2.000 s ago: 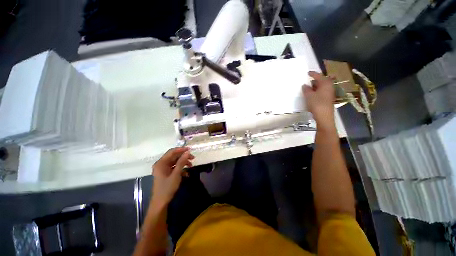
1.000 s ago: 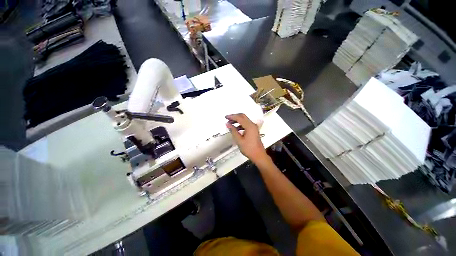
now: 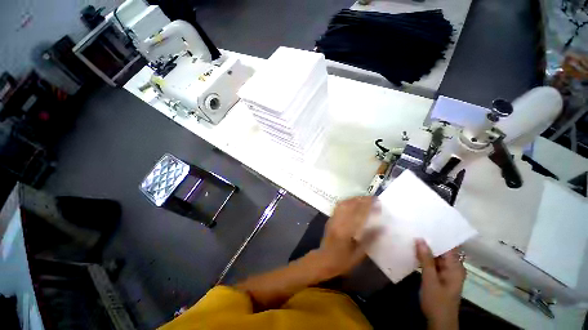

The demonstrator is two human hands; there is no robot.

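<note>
A white cut panel (image 3: 422,222) is held in front of the needle area of the sewing machine (image 3: 532,119). My left hand (image 3: 351,232), a little blurred, grips its left edge. My right hand (image 3: 441,277) pinches its lower right edge, thumb on top. The panel hides part of the presser block. Another white panel (image 3: 559,232) lies flat at the right end of the machine bed. A tall stack of white panels (image 3: 287,87) stands on the table to the left.
A second white machine (image 3: 200,80) stands at the table's (image 3: 361,145) far left. A silver-topped stool (image 3: 166,179) is on the floor below. Black cut pieces (image 3: 387,40) lie on a table beyond. A black lever (image 3: 505,162) juts from the machine head.
The view has swung left. My left hand is back in view, and both hands now hold a panel before the needle area. My right hand has left the right end of the bed.
</note>
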